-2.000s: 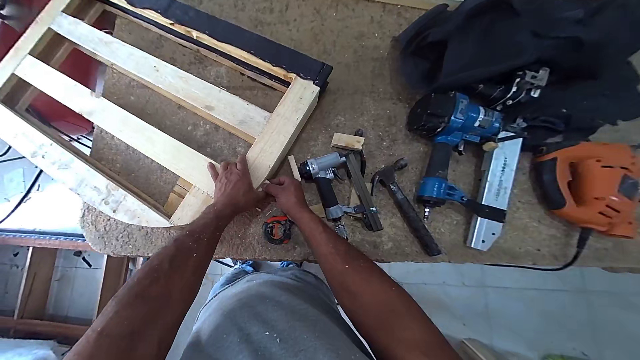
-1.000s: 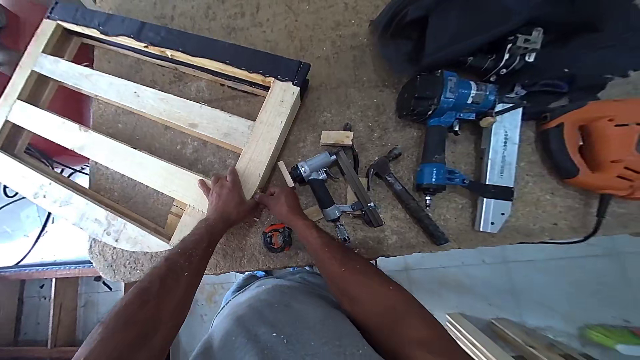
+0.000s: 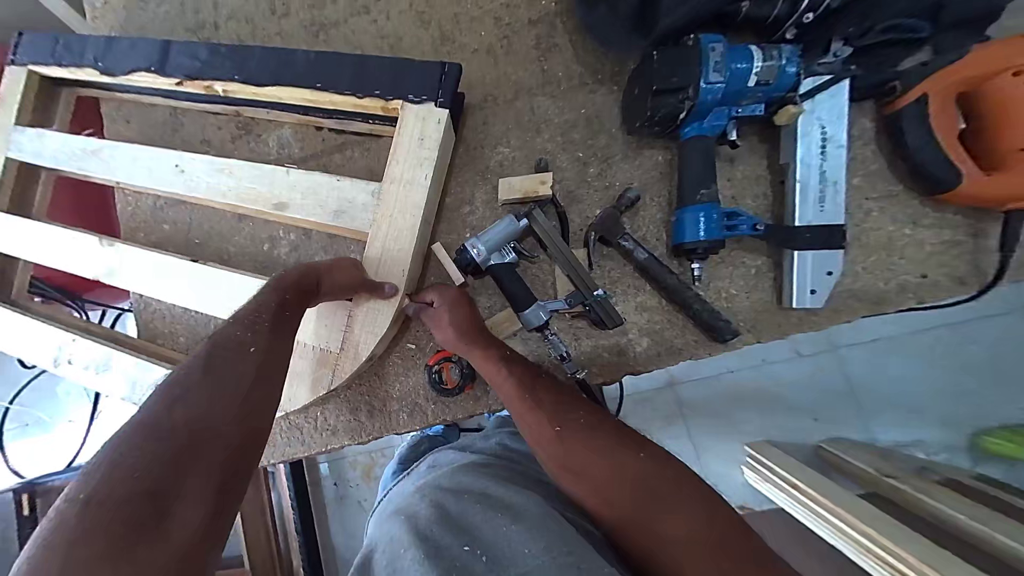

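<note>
A slatted wooden frame (image 3: 412,184) lies on the workbench, with black fabric (image 3: 240,68) stapled along its far rail. My left hand (image 3: 340,284) rests on the frame near its curved corner, thumb on the end rail and fingers partly hidden. Against the outer edge of that rail, my right hand (image 3: 448,316) pinches something small and thin, too small to name. Close to the right hand lie a silver and black pneumatic stapler (image 3: 512,272), a small wood strip (image 3: 448,264) and an orange and black tape measure (image 3: 450,374).
Right of the stapler are a claw hammer (image 3: 664,276), a blue pneumatic nailer (image 3: 704,144) and an orange power tool (image 3: 960,136). A wood block (image 3: 525,188) lies beyond the stapler. Dark cloth (image 3: 608,32) is at the back. Boards (image 3: 864,504) stand below the bench's near edge.
The frame has turned slightly, its black-covered rail now nearer level in view. My left hand's fingers, spread on the rail before, are now bent under or behind the wrist. The right hand remains at the rail's edge.
</note>
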